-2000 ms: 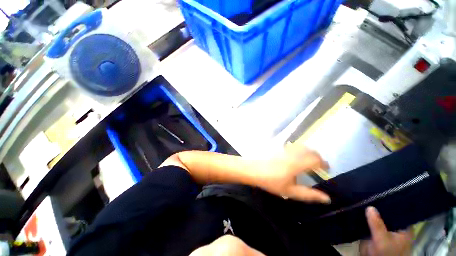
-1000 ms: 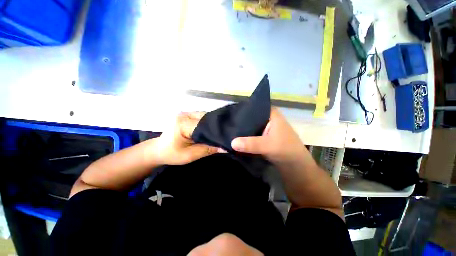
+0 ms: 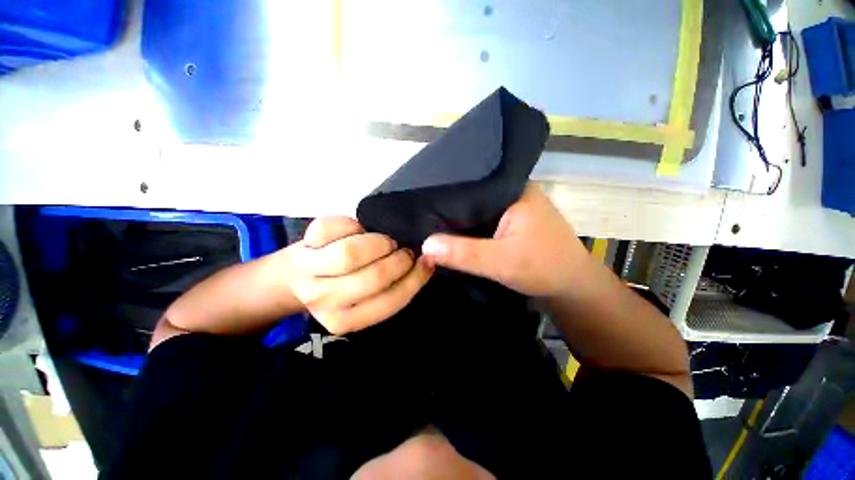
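A black fabric strap (image 3: 450, 164) is folded or rolled over in front of my chest, its pointed upper corner reaching over the table's front edge. My left hand (image 3: 352, 272) is closed on its lower left part, fingers curled. My right hand (image 3: 525, 248) grips its lower right part, with the thumb on the near side close to my left fingertips. The strap's lower part blends with my black shirt, so its end cannot be made out. No zip or metal fitting shows on it.
The white table (image 3: 281, 183) carries a yellow-taped machine bed (image 3: 581, 80). Green-handled snips (image 3: 757, 23), a black cable (image 3: 750, 103) and blue bins (image 3: 837, 56) are at right. A blue crate with black pieces (image 3: 246, 239) is lower left; a white basket (image 3: 703, 319) is below right.
The strap has come off the machine bed into both hands over my lap. Since one second ago it has turned, showing a wider folded face, and my left fingers have curled over its lower edge.
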